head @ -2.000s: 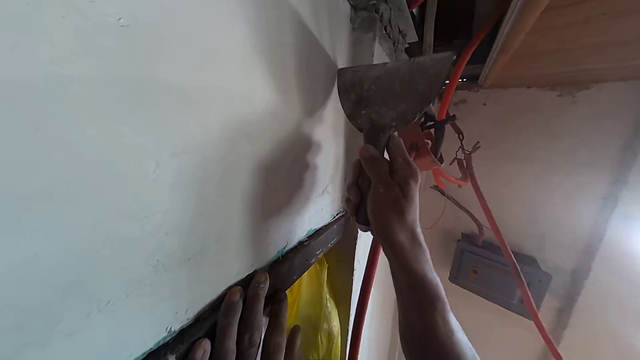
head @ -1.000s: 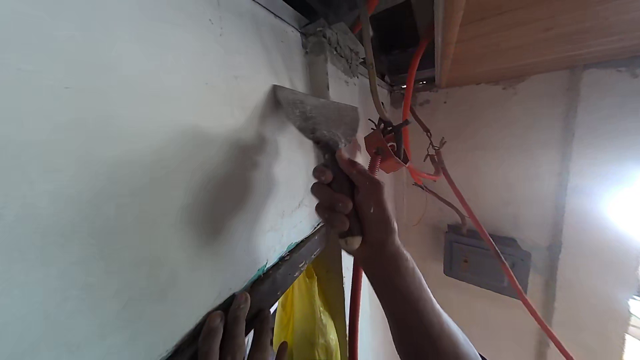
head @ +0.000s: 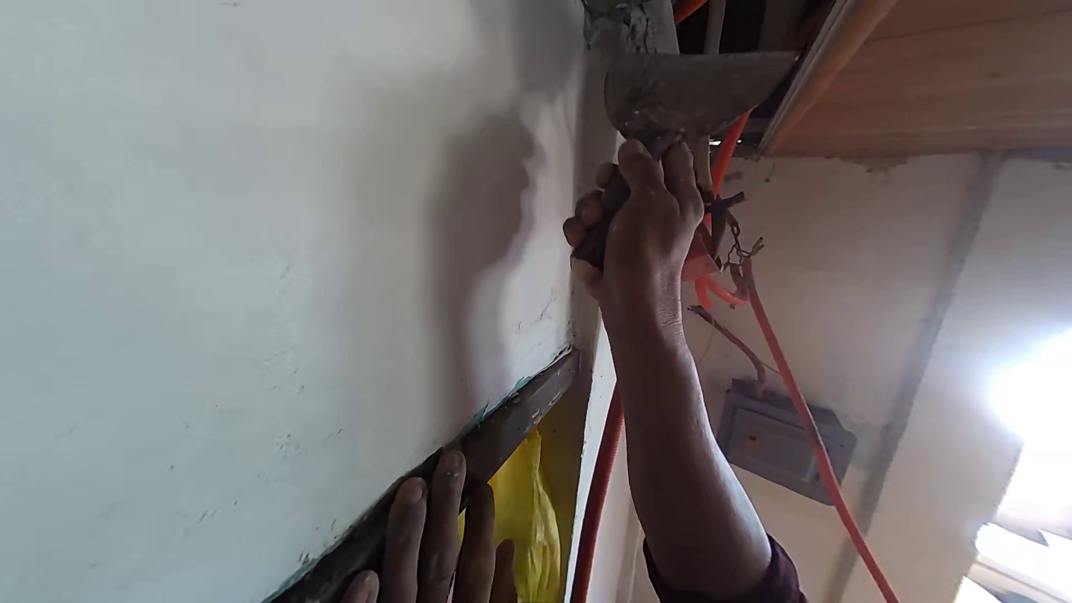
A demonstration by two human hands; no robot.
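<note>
My right hand (head: pixel 645 218) grips the dark handle of a wide putty knife (head: pixel 695 92), raised near the wall corner below the ceiling. Its broad metal blade points up, and I cannot tell whether it touches the wall. The pale plastered wall (head: pixel 276 251) fills the left side and carries the shadow of the hand and tool. My left hand (head: pixel 435 528) rests with spread fingers on the dark frame edge (head: pixel 519 414) that slants along the wall's lower border. The left palm is out of view.
Behind the right arm hang red conduits (head: pixel 804 410), an orange junction box (head: pixel 699 260) and loose wires. A grey electrical box (head: pixel 787 440) is on the far wall. A yellow plastic sheet (head: pixel 528 519) hangs beneath the frame. A wooden panel (head: pixel 938 84) lies overhead at right.
One second ago the putty knife was tilted over the wall face; now my right hand has it higher, over the corner. My left hand stays on the frame.
</note>
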